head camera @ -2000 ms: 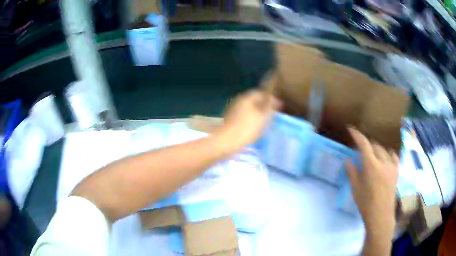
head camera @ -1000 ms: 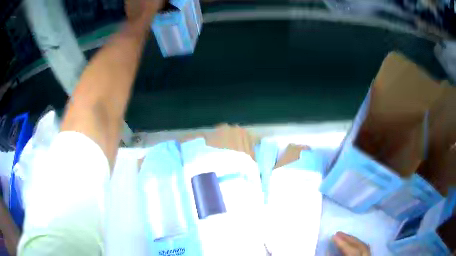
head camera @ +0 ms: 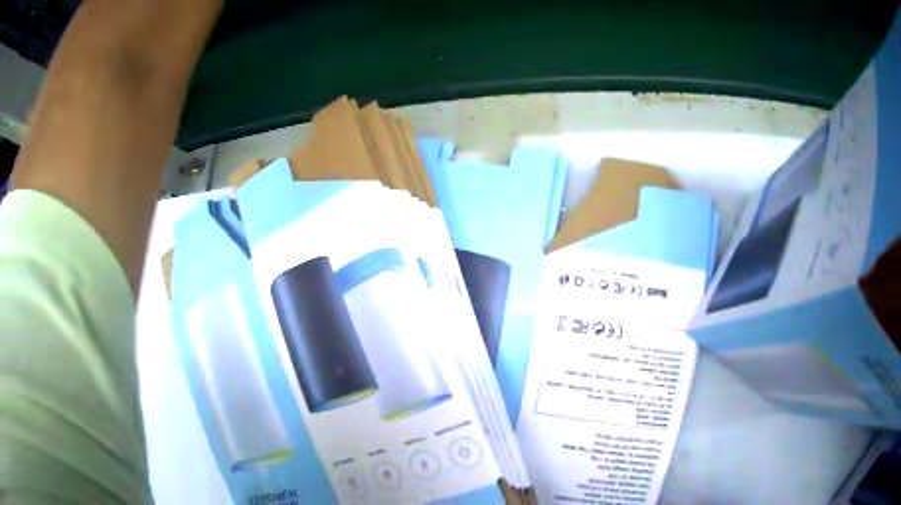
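Flat carton blanks point(head camera: 375, 227) lie in a fanned stack in front of me, light blue and white, with pictures of a dark and a white cylinder and brown flaps at the far end. Beside them on the right lies another flat blank point(head camera: 613, 365) with small black text and CE-type marks. An erected carton point(head camera: 805, 325) stands at the right, cut off by the picture's edge. My left forearm reaches up past the top left edge; my left hand is out of the picture. My right hand is not in view.
The white-covered worktable point(head camera: 746, 444) shows at the lower right. Its pale far edge point(head camera: 553, 113) borders the dark green conveyor belt point(head camera: 494, 49). A metal edge with a screw is near my left forearm.
The view has moved down and closer to the blanks. My left hand, the carton beside it at the belt and my right hand have left the picture.
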